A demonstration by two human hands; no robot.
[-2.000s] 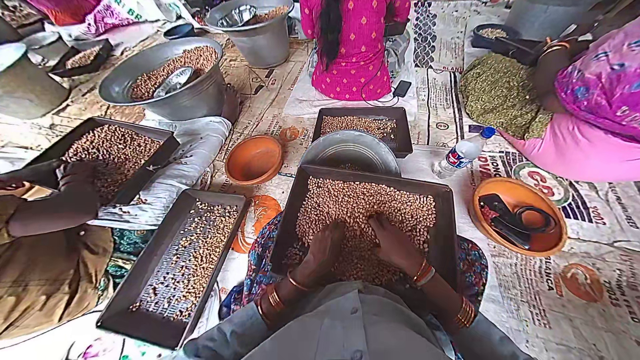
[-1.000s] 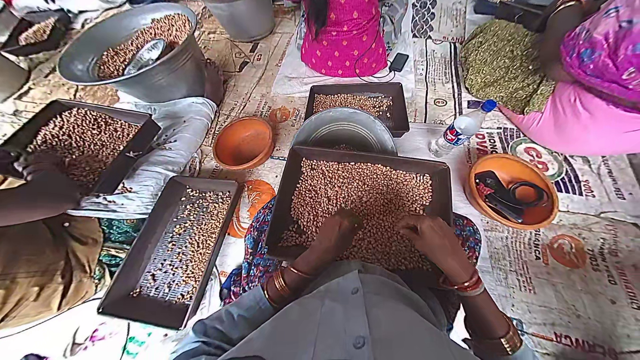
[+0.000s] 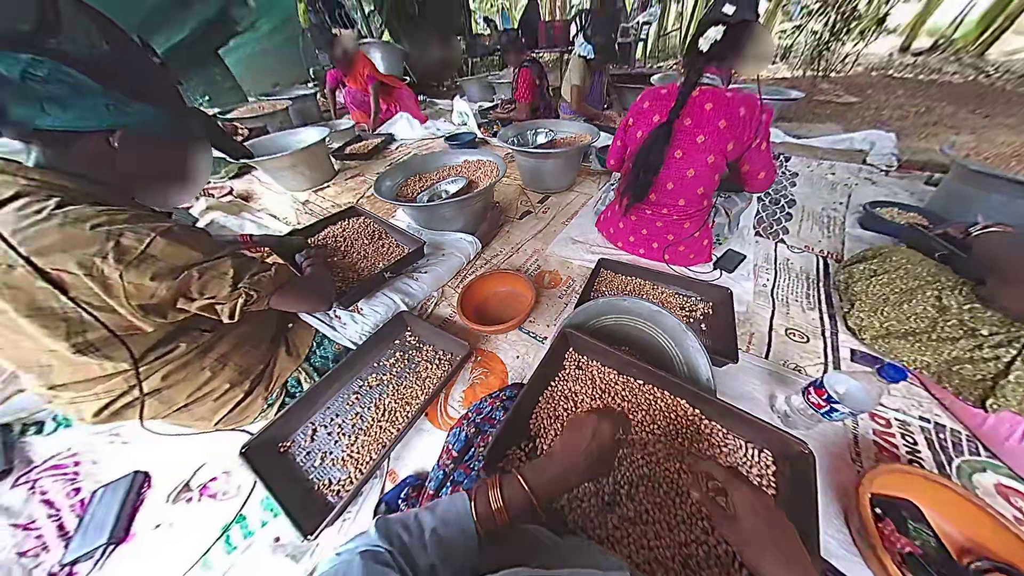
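A dark rectangular tray (image 3: pixel 788 452) of reddish-brown nuts or beans (image 3: pixel 640 480) lies over my lap, its far side against a round metal basin (image 3: pixel 652 324). My left hand (image 3: pixel 588 440), with bangles at the wrist, rests on the heap near the tray's middle, fingers curled down; whether it holds any is hidden. To the right, my right hand (image 3: pixel 740 512) touches the same heap, its fingers partly spread and pointing away from me. To my left is a second dark tray (image 3: pixel 272 452) with a thin scatter of paler pieces.
An orange bowl (image 3: pixel 496 300) stands beyond the left tray. At right are a plastic bottle (image 3: pixel 828 398) and an orange basin (image 3: pixel 920 480) holding dark objects. A co-worker (image 3: pixel 152 304) sits close at left with a tray; another person (image 3: pixel 688 168) sits ahead. Metal tubs (image 3: pixel 440 210) stand farther off.
The view has swung up and to the left, bringing more co-workers into sight. Both my hands stay at the nuts or beans; my left hand now lies nearer the middle of the tray.
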